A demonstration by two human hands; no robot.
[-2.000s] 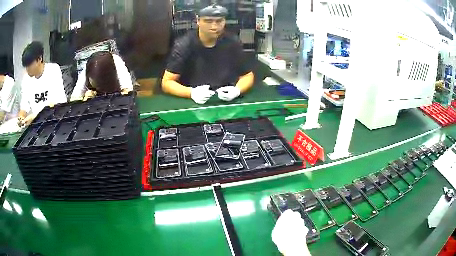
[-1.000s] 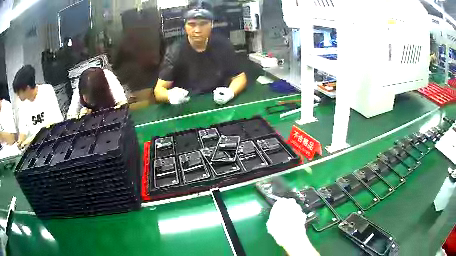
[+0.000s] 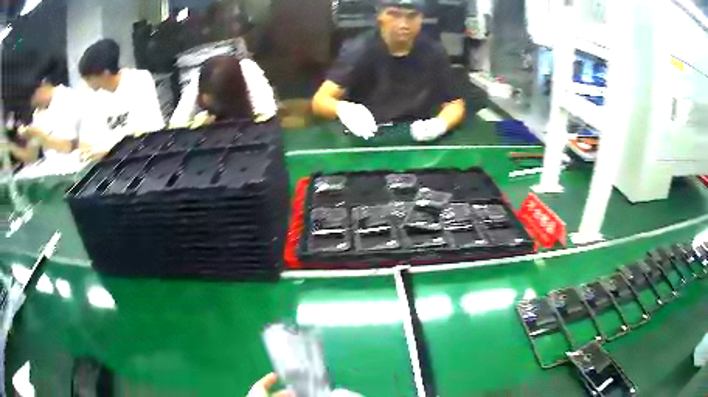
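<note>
A blurred grey stack of phone frames [image 3: 299, 360] is raised on end over the green conveyor at the bottom centre. My left hand [image 3: 265, 385], bare at the fingertips, is at its lower left and grips it, mostly cut off by the bottom edge. A white strip of my right hand's glove [image 3: 343, 394] shows at the stack's lower right; its fingers are out of the picture. Phone mid-frames [image 3: 613, 293] lie in an overlapping row on the belt at the right. One separate phone mid-frame [image 3: 602, 371] lies in front of the row.
A tall stack of black trays [image 3: 182, 233] stands left. A black tray of phone frames [image 3: 419, 252] sits on a red tray [image 3: 292, 252] beside a red sign [image 3: 546, 220]. A stop bar [image 3: 411, 333] crosses the belt. A gloved person [image 3: 396, 77] sits opposite; others are at left.
My right hand has moved left from the row of frames to the bottom centre. My left hand and the raised stack have come into view. The view has turned right-to-left, shifting the scene rightward.
</note>
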